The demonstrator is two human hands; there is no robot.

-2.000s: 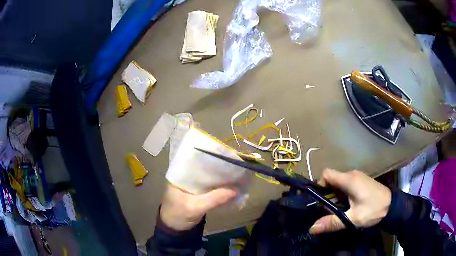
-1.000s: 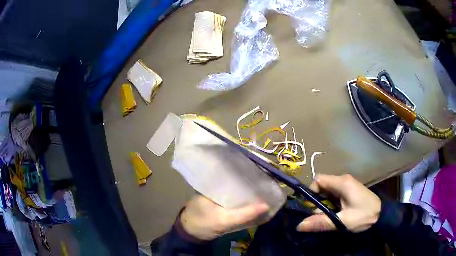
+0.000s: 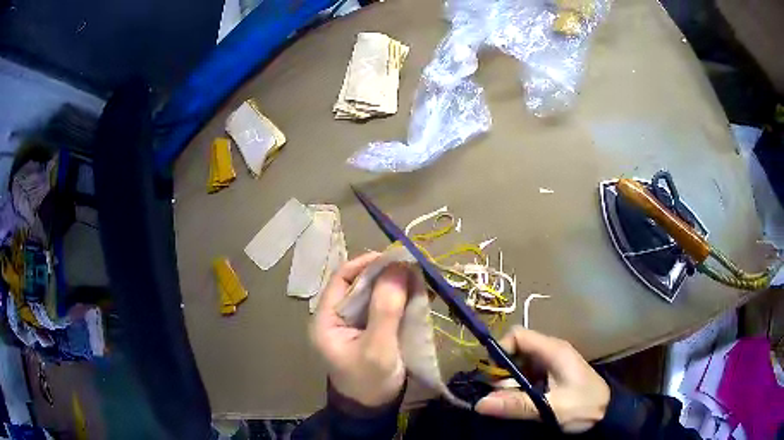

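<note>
My left hand holds an off-white cuff piece, bent over between thumb and fingers, its lower end hanging down. My right hand grips the black handles of the tailor's shears. The blades look closed or nearly so, point up and to the left, and pass over the top edge of the held piece. I cannot tell whether they touch the cloth. Curly yellow and white trimmings lie behind the blades. Flat off-white pieces lie left of the shears, partly behind my left hand; one more lies beside them.
A cream stack and a crumpled clear bag lie at the far side. A smaller pale pile and mustard pieces are at left. An iron stands at right. A dark and blue bolster edges the left.
The held piece was spread flat along the blades; now it is bent in my left hand. The shears' tip now sticks out past it. The flat pieces behind it have come into view.
</note>
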